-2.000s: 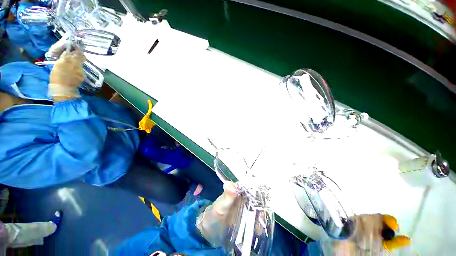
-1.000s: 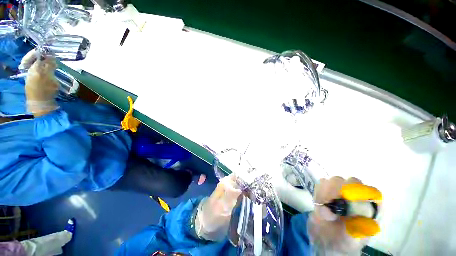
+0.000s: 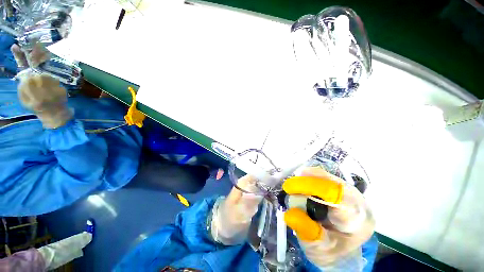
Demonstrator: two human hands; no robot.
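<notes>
My left hand (image 3: 238, 212), in a thin clear glove, grips a clear glossy balloon-animal body (image 3: 273, 234) near its joint; part of the body is behind my right hand. My right hand (image 3: 337, 218), gloved with orange finger cots on thumb and finger, pinches a small pale-and-black cylindrical part (image 3: 317, 209) between the cots. Its dark tip is at the joint of the body, beside my left fingertips; whether it touches cannot be told.
A large clear shell (image 3: 342, 53) stands at the bench's far edge. Another clear lobe (image 3: 358, 172) lies behind my right hand. At left, a neighbour in a blue smock (image 3: 63, 159) handles clear parts. An orange-yellow tool (image 3: 134, 114) hangs at the bench's near edge.
My right hand has moved left with the pale-and-black part, from beside the body to its joint. My left hand still holds the body. The view has shifted.
</notes>
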